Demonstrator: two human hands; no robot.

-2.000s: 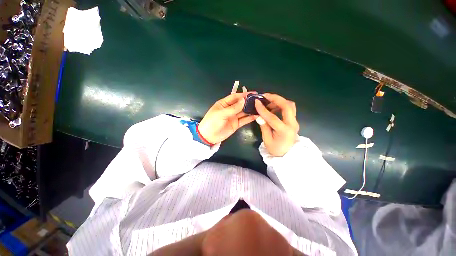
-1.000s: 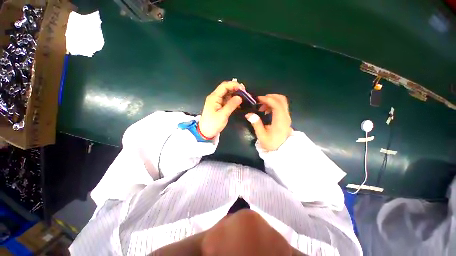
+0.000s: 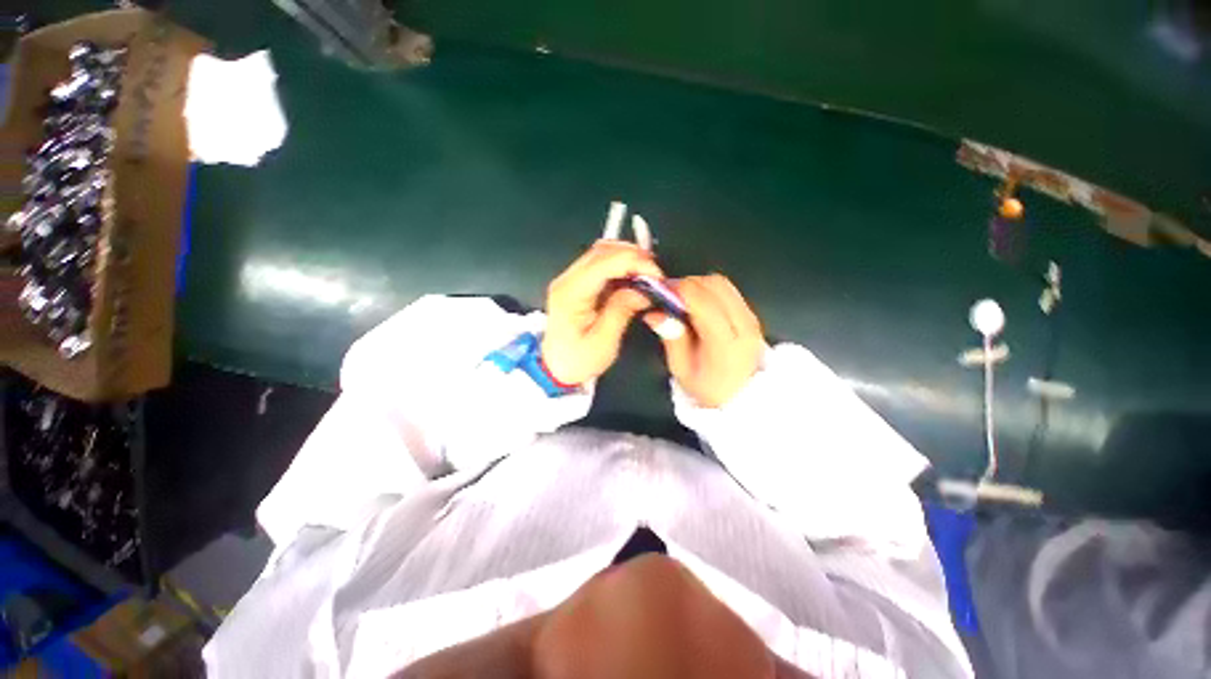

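Observation:
A small dark device unit (image 3: 657,295) with a pinkish edge is held edge-up between both hands, in front of my chest above the green bench. My left hand (image 3: 586,318) grips its left end with thumb and fingers. My right hand (image 3: 715,341) holds its right end; a white cover shows on the thumb tip. The fingers hide much of the unit and the picture is a little blurred. Two short white strips (image 3: 615,220) lie on the bench just beyond my left fingers. A blue strap is on my left wrist.
A cardboard carton (image 3: 144,226) of shiny parts stands at the left, beside a crumpled white sheet (image 3: 235,109). A metal bracket (image 3: 393,48) is at the top left. At the right are a taped-down cable with a white disc (image 3: 987,316), a dark piece with an orange tail (image 3: 1007,236) and a worn tape strip (image 3: 1057,195).
The unit has turned from flat-facing to edge-up. My right hand moved off its face, opened a little, then closed in on its right end. The view has shifted slightly.

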